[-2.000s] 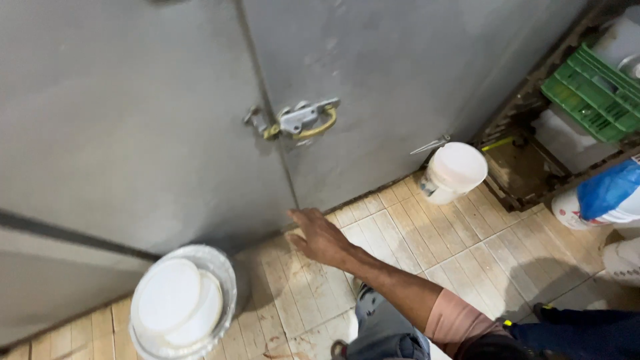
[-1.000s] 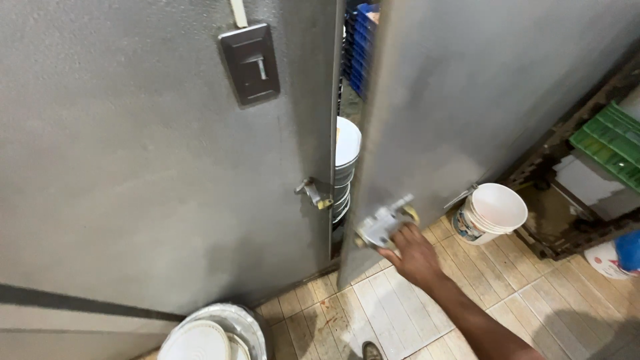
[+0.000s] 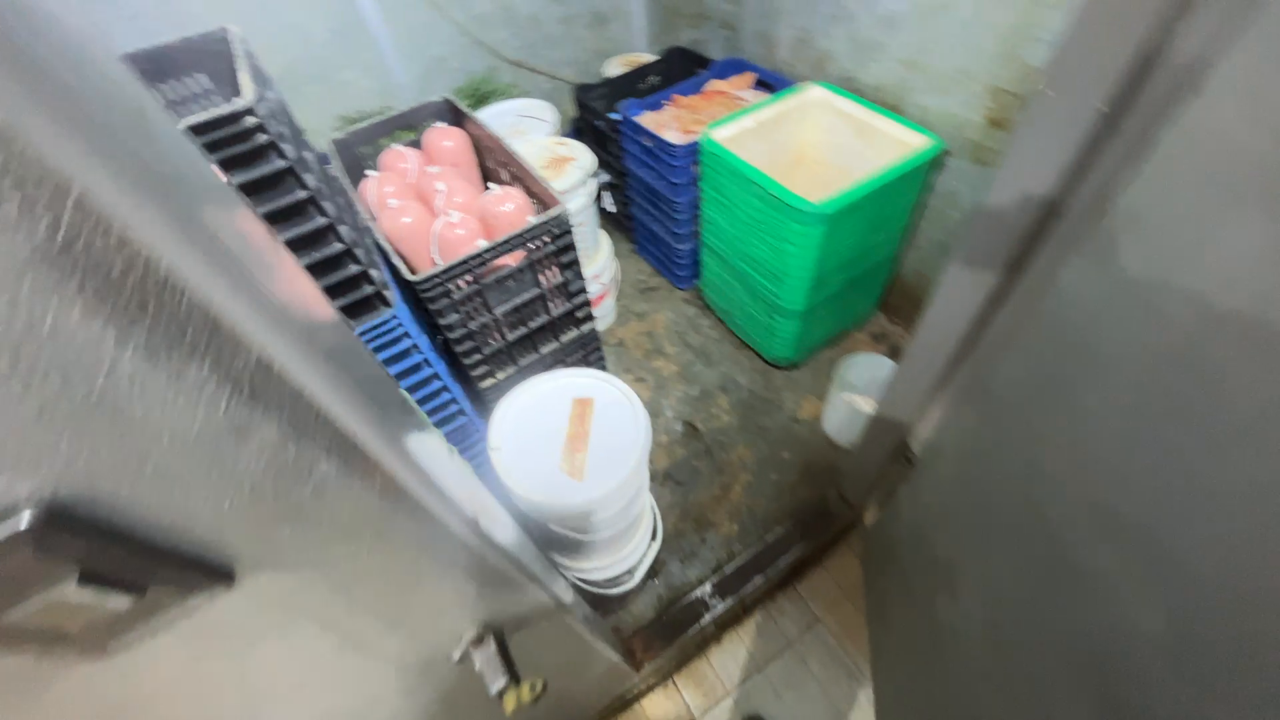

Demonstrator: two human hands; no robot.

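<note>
Neither my left hand nor my right hand shows in the head view now. On the right a grey metal door point(image 3: 1090, 480) stands open, and past it is a cold room. A latch catch point(image 3: 492, 665) is fixed to the metal wall panel point(image 3: 300, 480) at the lower left. Just inside the doorway stands a stack of white lidded buckets point(image 3: 570, 450) with an orange-brown strip of tape on the top lid. Behind it, a black plastic crate point(image 3: 500, 270) holds several pink wrapped meat rolls point(image 3: 450, 205).
Green crates point(image 3: 800, 260) are stacked at the back right, beside blue crates point(image 3: 660, 200) topped with orange-pink pieces. A whitish container point(image 3: 860, 398) stands on the floor near the right door frame. A raised threshold point(image 3: 740, 580) crosses the doorway. More black crates point(image 3: 290, 190) are at the left.
The door, closed at first and then ajar with my right hand on its handle, is now wide open. My right hand has left the view, which has moved to the room's inside.
</note>
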